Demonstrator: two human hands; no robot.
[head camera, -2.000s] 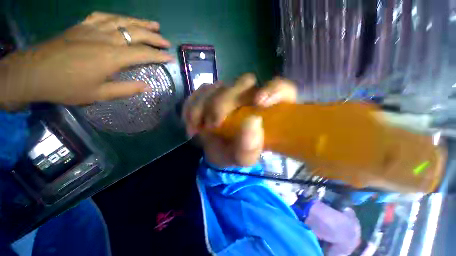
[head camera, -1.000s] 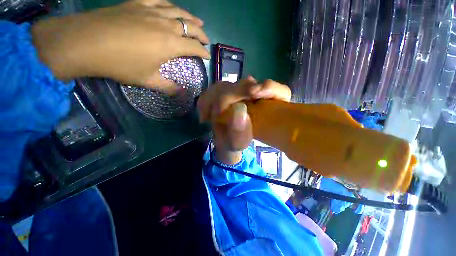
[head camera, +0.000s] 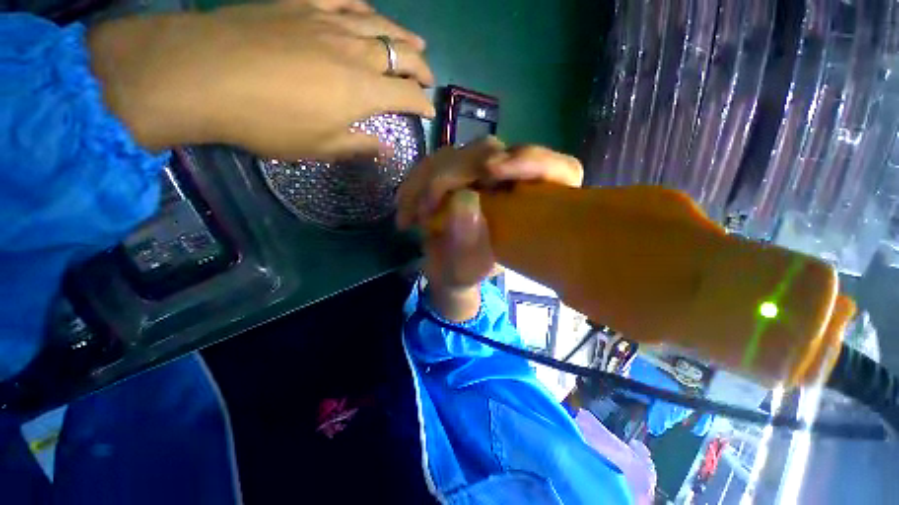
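My right hand (head camera: 478, 202) grips the front end of an orange electric screwdriver (head camera: 641, 271), whose rear end with a green light points right. Its bit is hidden. My left hand (head camera: 286, 84), with a ring, is palm down over a round dish with a sparkling dotted surface (head camera: 345, 187). Its thumb is apart from the fingers, and nothing shows in it; its underside is hidden. A phone unit (head camera: 471, 116) with a reddish edge lies beyond my right hand, beside the dish, its lower part covered. Another phone unit (head camera: 177, 242) sits in a clear blister tray (head camera: 266, 286) at left, partly under my left sleeve.
A tall stack of clear trays (head camera: 690, 99) stands at upper right. The green bench (head camera: 522, 59) has its near edge below the dish. A black cord (head camera: 611, 385) runs from the screwdriver's rear past my right sleeve. Bright lights and blurred line equipment show at lower right.
In view, the dish, phone units and tray have shifted right as the camera moved. My left hand still hovers over the dish, and my right hand still grips the screwdriver.
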